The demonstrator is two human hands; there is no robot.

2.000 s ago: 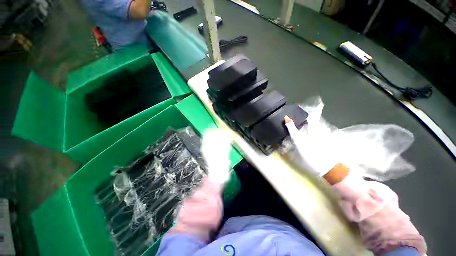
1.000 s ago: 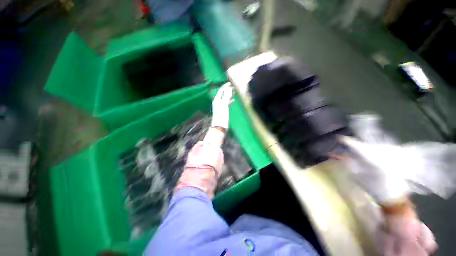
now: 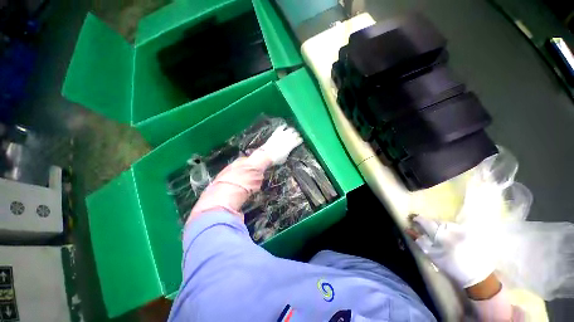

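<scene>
Black plastic cases (image 3: 434,119) stand stacked in a row on the cream bench edge (image 3: 324,53). My left hand (image 3: 281,144), in a white glove, is inside the near green bin (image 3: 148,207), on the film-covered bagged cases (image 3: 283,204). Whether its fingers grip one of them cannot be told. My right hand (image 3: 450,248), gloved, is at the bench edge below the stack, apart from the cases. Crinkly clear plastic bags (image 3: 544,255) lie around and beyond it. The glare hides whether its fingers hold a bag.
A second green bin (image 3: 148,75) with dark contents stands behind the first. The dark green conveyor belt (image 3: 503,75) runs along the right, with part of a white unit (image 3: 562,56) at the far right. Light grey equipment (image 3: 31,207) stands at the left edge.
The view has shifted toward the bins and stack. My left hand has moved from the bin's rim down onto the bagged cases. My right hand has come away from the stack toward the bench's near edge.
</scene>
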